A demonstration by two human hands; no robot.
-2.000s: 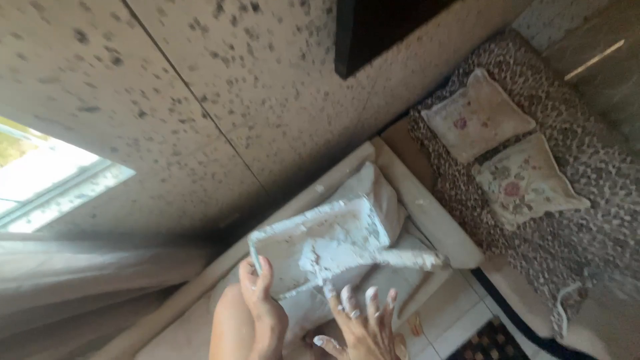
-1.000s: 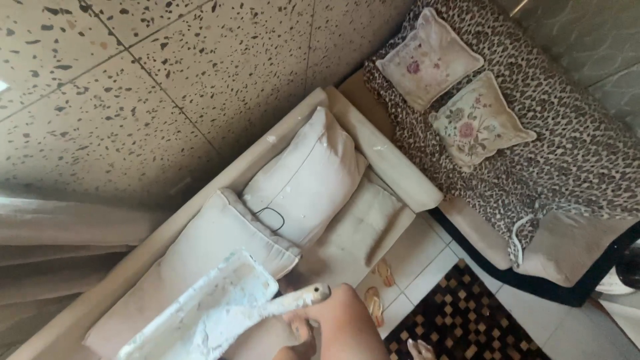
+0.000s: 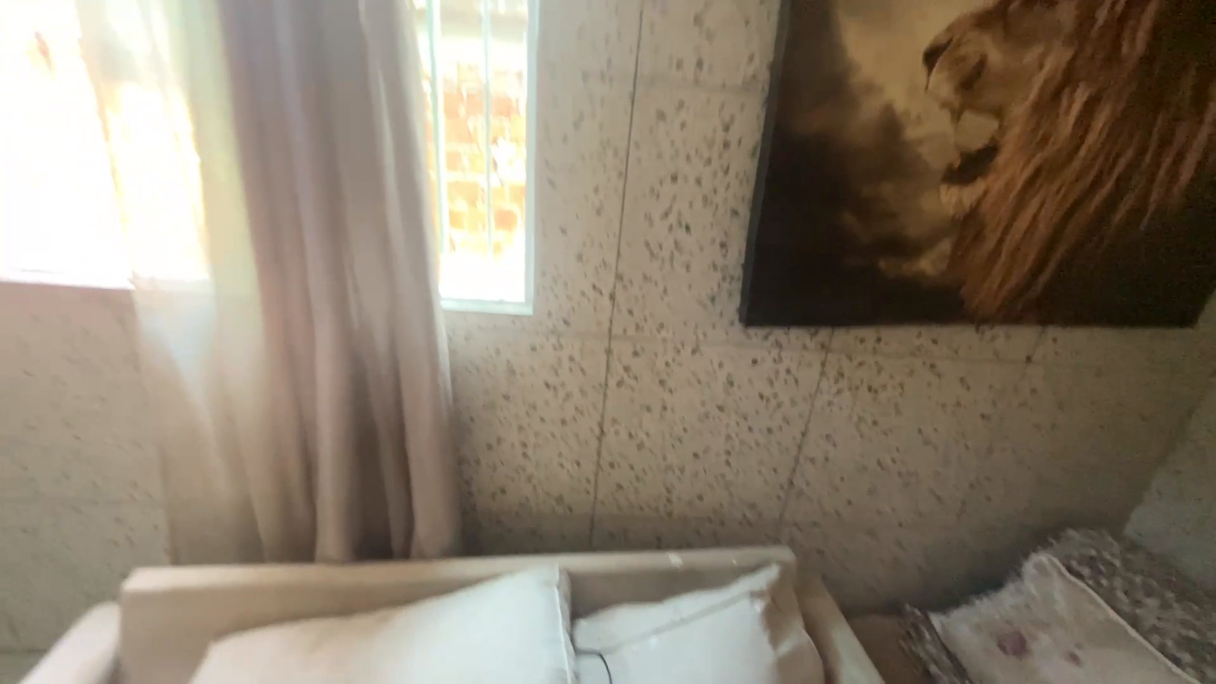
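Neither of my hands shows in the current view, and the white-smeared tray and its tool are out of sight too. At the bottom stands a beige sofa [image 3: 456, 568] with a white cushion [image 3: 399, 638] and a second white cushion [image 3: 689, 632] leaning on its backrest. A thin dark cord [image 3: 600, 657] lies between the cushions. Behind the sofa rises a speckled wall [image 3: 703, 427].
A long curtain [image 3: 351, 380] hangs beside a bright window [image 3: 484, 171] on the left. A lion picture [image 3: 988, 161] is on the wall at upper right. A floral cushion [image 3: 1045, 622] rests on a leopard-print cover [image 3: 1140, 579] at lower right.
The view has swung up toward the wall and window. My hands, the tray and the tool, seen low in the earlier frames, have left the view.
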